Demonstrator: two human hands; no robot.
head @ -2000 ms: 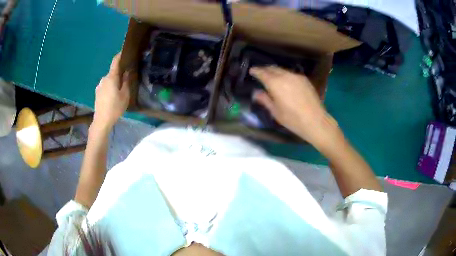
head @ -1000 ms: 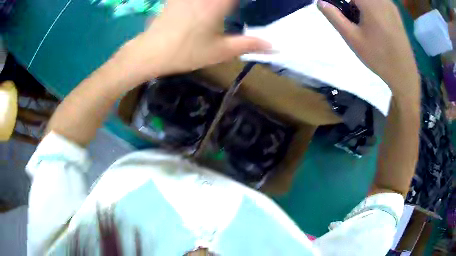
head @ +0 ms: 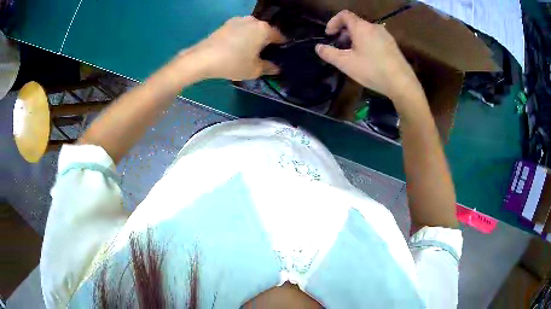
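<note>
Two open retail boxes with brown insides (head: 444, 96) stand side by side at the bench edge. My left hand (head: 244, 49) and my right hand (head: 368, 54) are over the left box, fingers curled around a dark, glossy black accessory (head: 302, 42) with a thin line across it. Its exact shape is unclear. Black contents (head: 308, 81) lie below it. A green packet (head: 362, 112) and a dark item (head: 384, 124) show in the right box; my right hand and forearm cover part of it.
A white sheet (head: 486, 21) lies at the far right. Black accessory heaps (head: 538, 102) run down the right side. A purple-and-white carton (head: 528, 192) stands at bench right, near a pink-red strip (head: 477, 218). A round wooden stool (head: 31, 122) stands on the floor at left.
Both hands have come back from the far side of the bench to the left box, now with a black accessory between them. The boxes appear further right in view.
</note>
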